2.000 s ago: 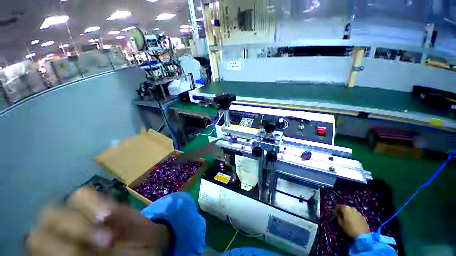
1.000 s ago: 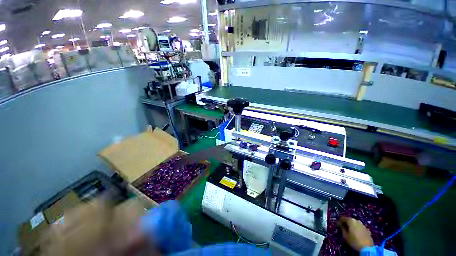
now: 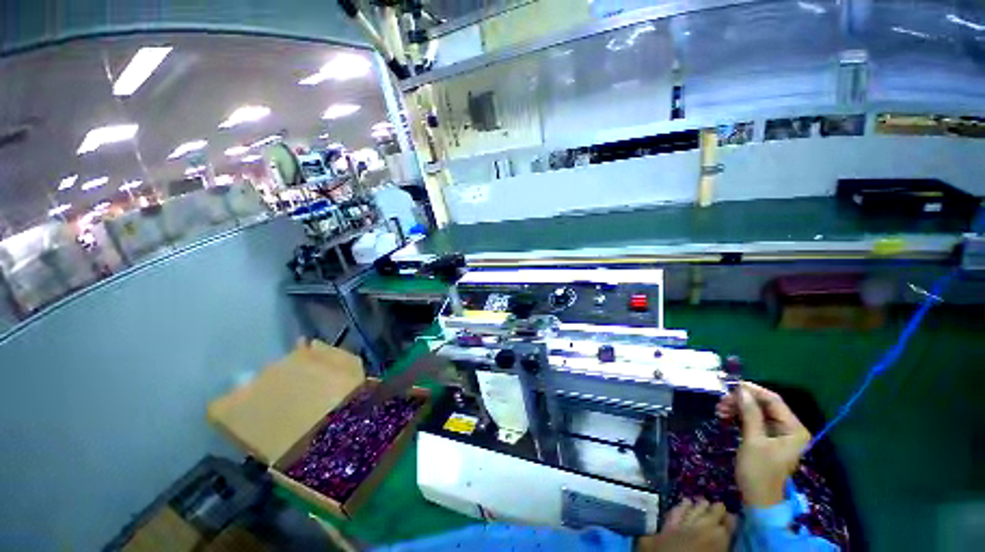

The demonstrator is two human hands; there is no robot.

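My right hand (image 3: 769, 437) pinches a small dark purple-red capacitor (image 3: 733, 366) by its leads, upright at the right end of the silver-white feed rail (image 3: 691, 370). A few capacitors sit spaced along the rail. My left hand (image 3: 697, 528) is low in the picture, at the near left side of the black tray (image 3: 834, 470) full of loose capacitors (image 3: 700, 451). Its fingertips are among or against the parts; whether it holds any is not clear. The white lead cutting machine (image 3: 486, 482) stands left of both hands.
An open cardboard carton (image 3: 289, 399) with purple parts stands left of the machine, below a dark sloping chute (image 3: 408, 380). A blue cord (image 3: 886, 361) hangs at the right, by my right wrist. A green shelf (image 3: 605, 229) runs behind, with a black tray on it. More cartons lie lower left.
My right hand has risen from the tray to the rail end with a capacitor. My left hand has swung from the lower left across to the tray. The camera view has shifted.
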